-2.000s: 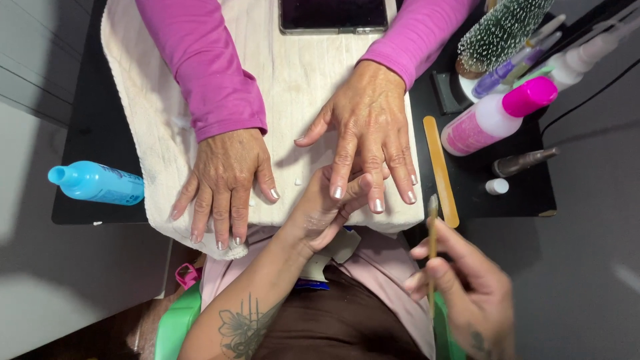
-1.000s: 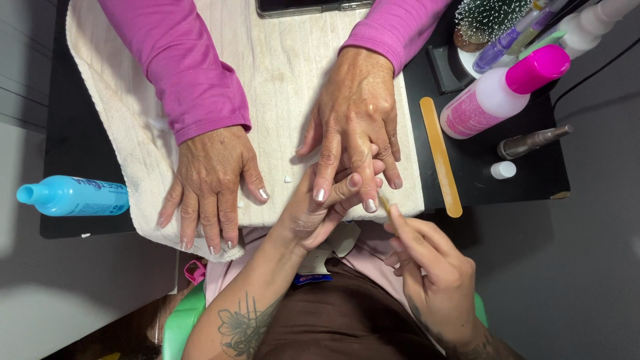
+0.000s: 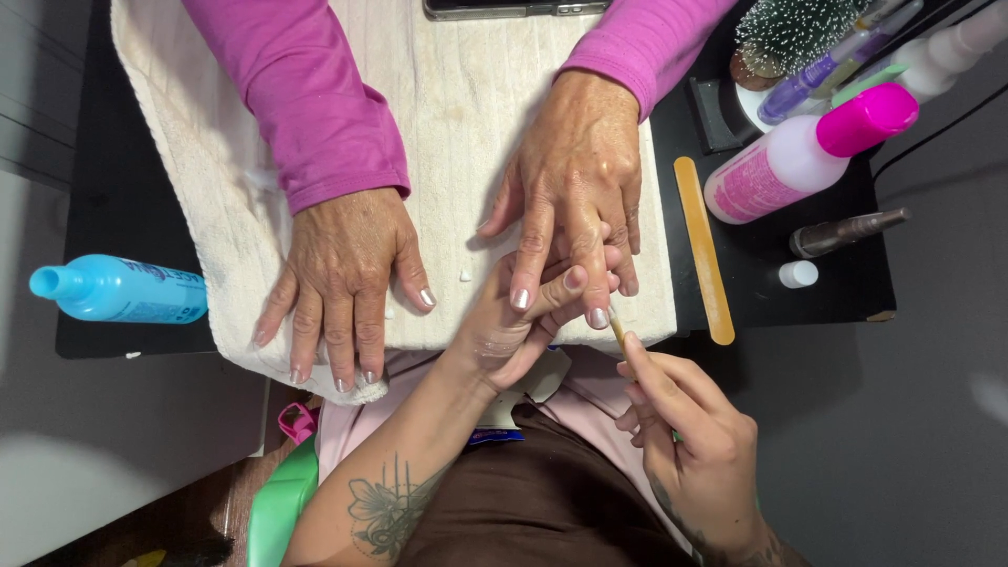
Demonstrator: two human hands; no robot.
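Note:
My left hand [image 3: 535,311] holds a finger of the other person's hand [image 3: 579,173] from below, with my thumb beside it. Between the thumb and fingers of my right hand [image 3: 685,417] is a thin wooden stick [image 3: 617,329]; its whitish tip, perhaps wrapped in cotton, touches the side of that finger's silvery painted nail [image 3: 598,318]. The person's second hand [image 3: 342,276] lies flat on a cream towel [image 3: 465,102], its nails silvery as well. Small white bits [image 3: 465,276] lie on the towel.
An orange nail file [image 3: 705,252], a pink-capped bottle [image 3: 780,165], a dark nail polish cap with brush [image 3: 846,232] and a small white-topped container [image 3: 798,274] are at right. A decorative tree [image 3: 795,35] stands behind. An uncapped blue acetone bottle [image 3: 126,289] lies at left. A phone [image 3: 512,8] rests at the top.
My right hand has moved up and left from beside the towel, bringing the stick to the person's nail. My left hand still holds the person's fingers.

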